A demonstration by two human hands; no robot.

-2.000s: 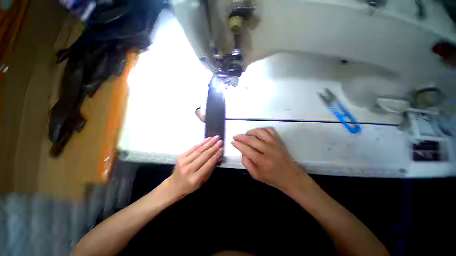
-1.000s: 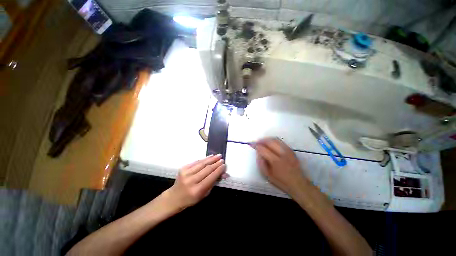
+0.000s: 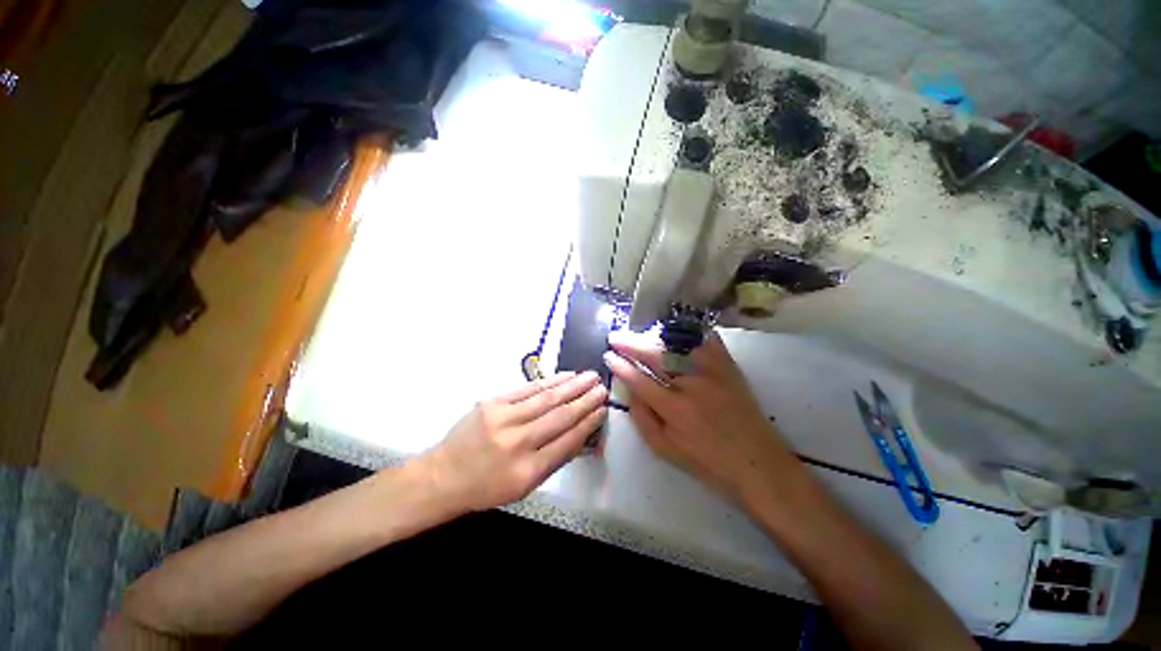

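Observation:
A dark narrow strip lies on the white sewing machine table, its far end under the lit needle area. My left hand lies over the strip's near part, fingers together, holding it against the table; it hides much of that part. My right hand is just right of the strip, its fingertips at the strip's right edge close to the needle area. The machine head partly covers its back. Whether the right fingertips grip anything cannot be told.
The machine arm has a dusty top and spans the right. Blue-handled snips lie right of my right hand. A white parts tray is at the right end. Dark crumpled pieces lie on cardboard at left.
My right hand has moved left and forward, from beside the strip to its edge near the needle. My left hand stays on the strip. The view has shifted and turned, showing more machine top.

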